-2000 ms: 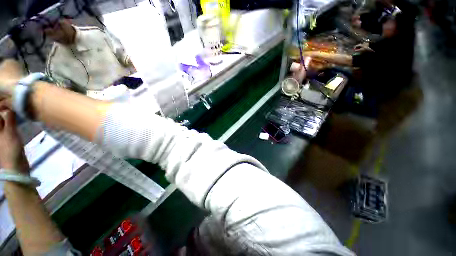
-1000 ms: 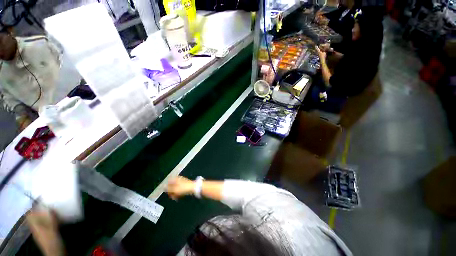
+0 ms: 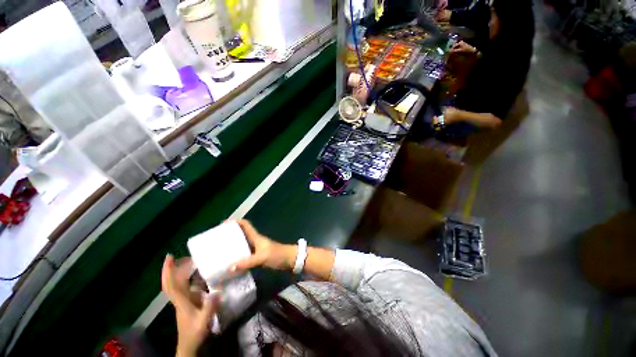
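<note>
A white label roll or folded label strip (image 3: 220, 249) is held up in front of me over the green bench. My right hand (image 3: 259, 249) grips its right side, thumb on the front. A looser white part of the label strip (image 3: 236, 296) hangs below it. My left hand (image 3: 187, 300) is at the lower left, fingers raised and thumb against the strip's edge; its exact hold is partly hidden. A red device (image 3: 114, 347) shows blurred at the bottom left edge. Dark hair covers part of the bottom.
White printed sheets (image 3: 77, 104) hang from the raised shelf at left. The shelf bears a bottle (image 3: 207, 38), a purple item (image 3: 188, 90) and red devices (image 3: 15, 202). A phone (image 3: 333, 178) and dark-filled tray (image 3: 359, 152) lie on the bench. A person (image 3: 498, 70) works beyond; a crate (image 3: 463, 247) stands on the floor.
My hands have come together from far apart. The long strip that stretched over the bench is now gathered between them. The view has shifted, and less of the red devices shows.
</note>
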